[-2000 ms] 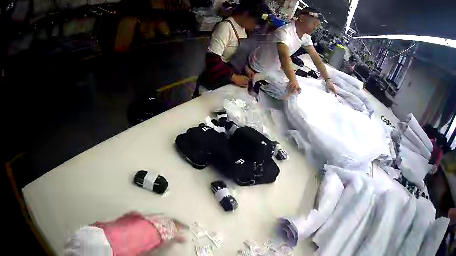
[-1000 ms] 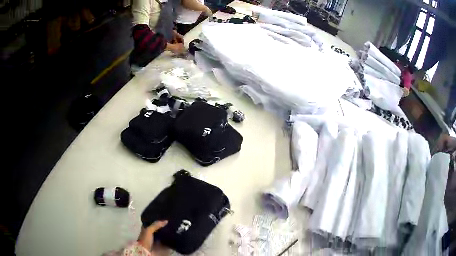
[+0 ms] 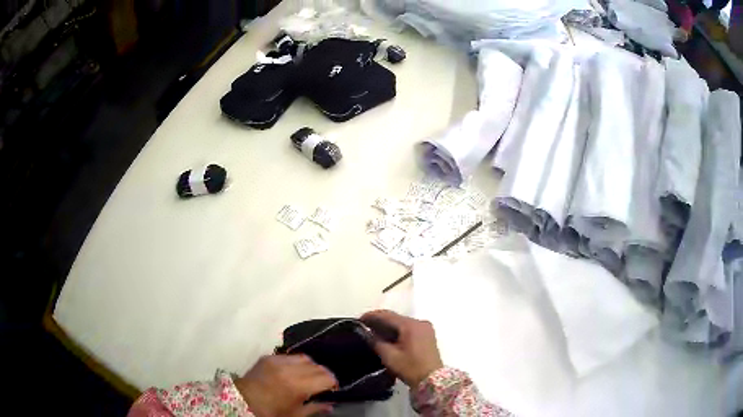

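A black bag [image 3: 346, 358] lies at the near edge of the table with its zip open, the dark mouth facing up and a pale zipper line along the rim. My left hand [image 3: 285, 384] grips the bag's near left side, its fingers at the opening. My right hand [image 3: 407, 346] holds the right side of the opening. The inside is dark; I cannot tell what is in it. Both sleeves are pink and floral.
White paper sheets [image 3: 529, 309] lie at right, below a row of paper rolls [image 3: 607, 155]. Sachets [image 3: 419, 220] and a thin stick [image 3: 432, 257] lie mid-table. Two strap bundles [image 3: 316, 147] lie at left and centre. Other black bags [image 3: 346, 80] are farther back.
The black bag is now at the near edge, held in both hands and open. My right hand has come into view. The view has tilted down; the other people are out of it.
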